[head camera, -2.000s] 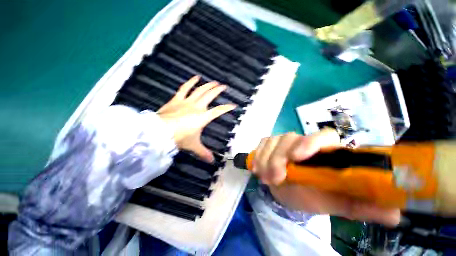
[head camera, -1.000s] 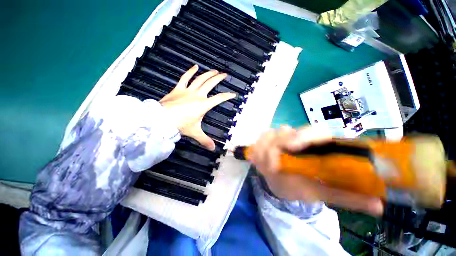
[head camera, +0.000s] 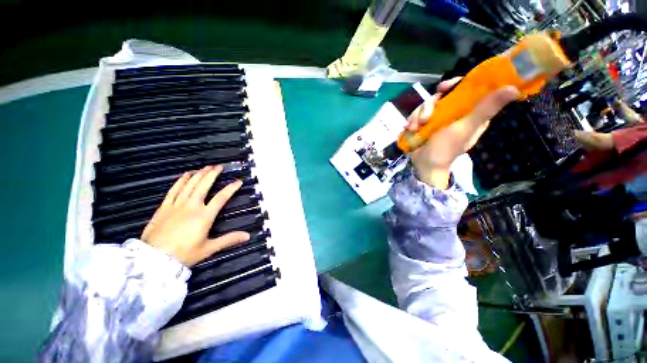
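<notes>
My left hand (head camera: 195, 216) lies flat with fingers spread on a row of long black bars (head camera: 174, 127), holding nothing. The bars lie side by side on a white liner (head camera: 284, 205). My right hand (head camera: 454, 131) is shut around an orange electric screwdriver (head camera: 489, 85). The driver's dark tip is at the metal pick-up mechanism of a white screw feeder (head camera: 362, 181), right of the bars. I cannot tell whether a screw is on the tip.
A green bench top (head camera: 319, 131) runs under the liner. A yellowish taped post (head camera: 358, 49) stands at the far edge, with a crumpled clear bag (head camera: 369, 79) beside it. Dark stacked parts (head camera: 514, 138) lie beyond the feeder. A person's arm (head camera: 596, 140) shows at far right.
The view has turned. The driver in my right hand has gone from the bar ends to the screw feeder, away from the liner. My left hand stays spread on the bars.
</notes>
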